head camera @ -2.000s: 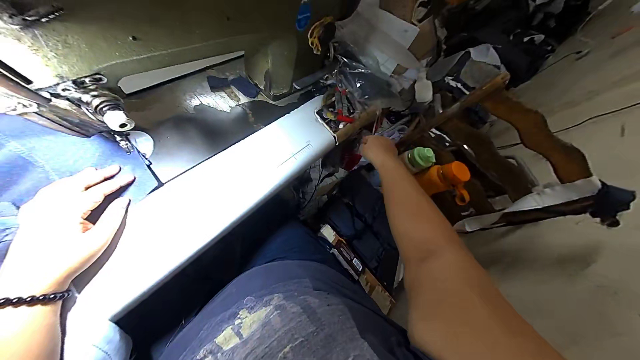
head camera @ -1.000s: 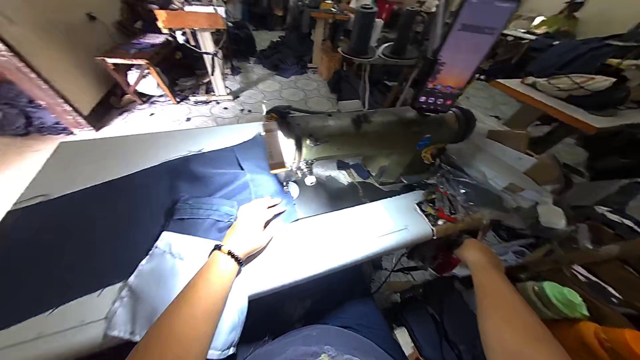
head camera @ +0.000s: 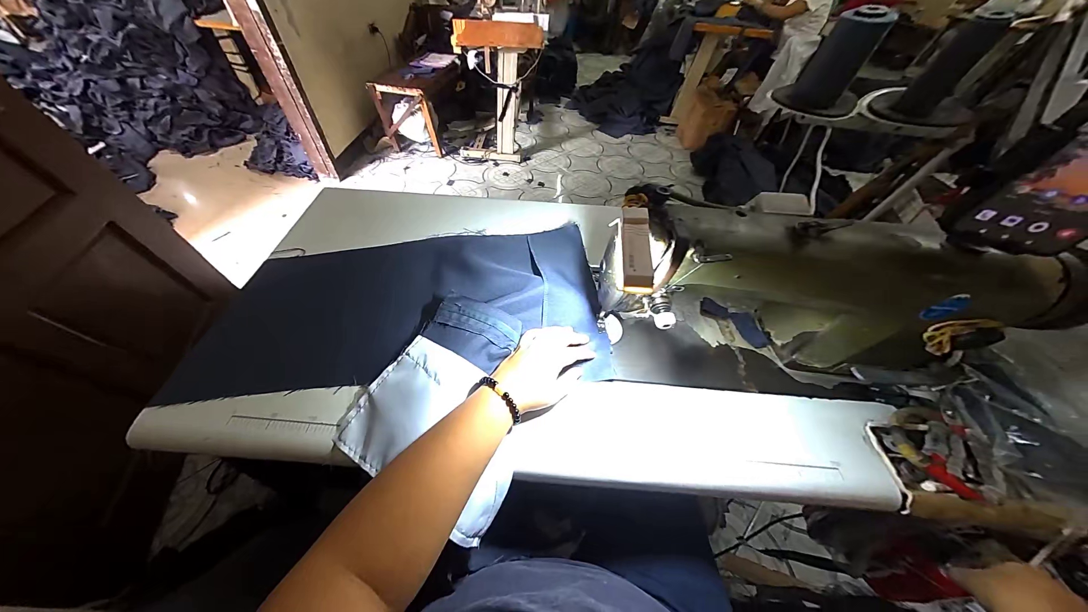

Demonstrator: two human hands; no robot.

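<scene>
My left hand lies flat, fingers a little spread, on the right end of a dark blue fabric piece, just left of the needle area of a green industrial sewing machine. A pocket with a pale lining hangs from the fabric over the table's front edge, partly beneath my left forearm. A lit lamp shines on the machine's needle end. My right hand is at the bottom right corner, blurred and cut off, near a red item; whether it holds anything is not visible.
Tools with red handles lie in a recess at the right end of the white sewing table. Black thread cones stand behind the machine. A phone is mounted at the right. A brown door stands left; another person is at the back.
The view has swung up and left. My left hand stays on the fabric beside the machine. My right hand, earlier at the tool clutter by the table's right end, now shows only at the corner.
</scene>
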